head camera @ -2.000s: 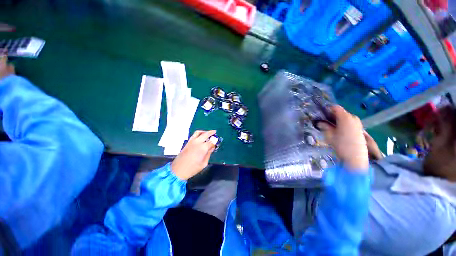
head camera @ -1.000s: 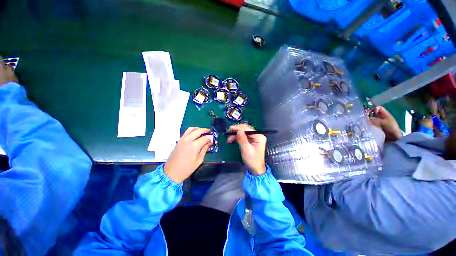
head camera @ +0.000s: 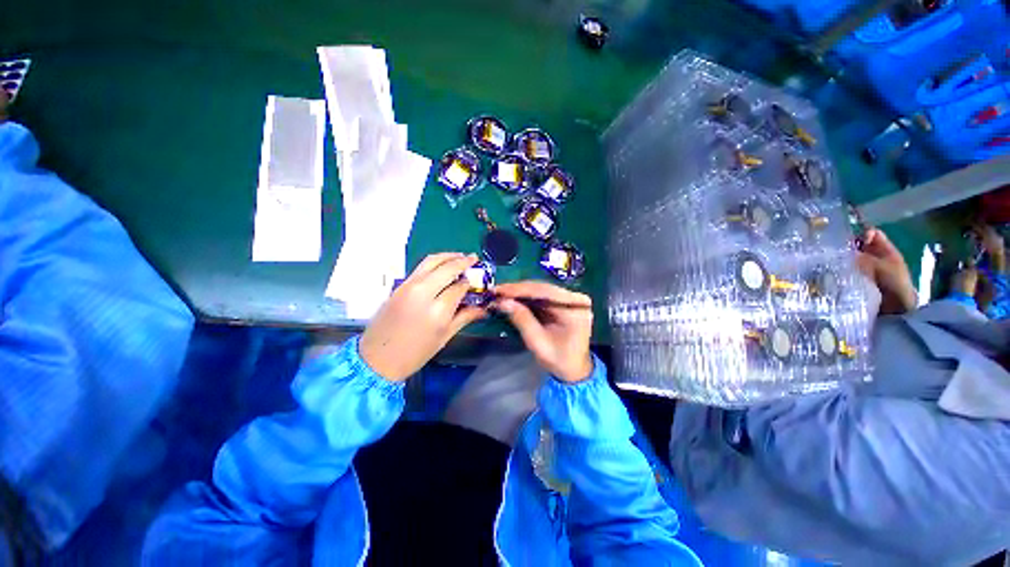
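Observation:
My left hand holds a round housing with a pale square inside, at the bench's near edge. My right hand holds a thin black tool, its fingertips close against the housing's right side. A dark round display module with a short orange tail lies flat on the green mat just beyond my hands. Several more round housings with white and yellow squares lie grouped behind it, one of them to the right.
White adhesive strips lie at the left, some overlapping. A tall stack of clear blister trays with tailed discs stands at the right. A lone round part lies at the back. People in blue and grey smocks sit on both sides; blue bins stand far right.
Two seconds ago my right hand was over the trays. It has come to the housing with the black tool, and a display module now lies on the mat. The view has shifted.

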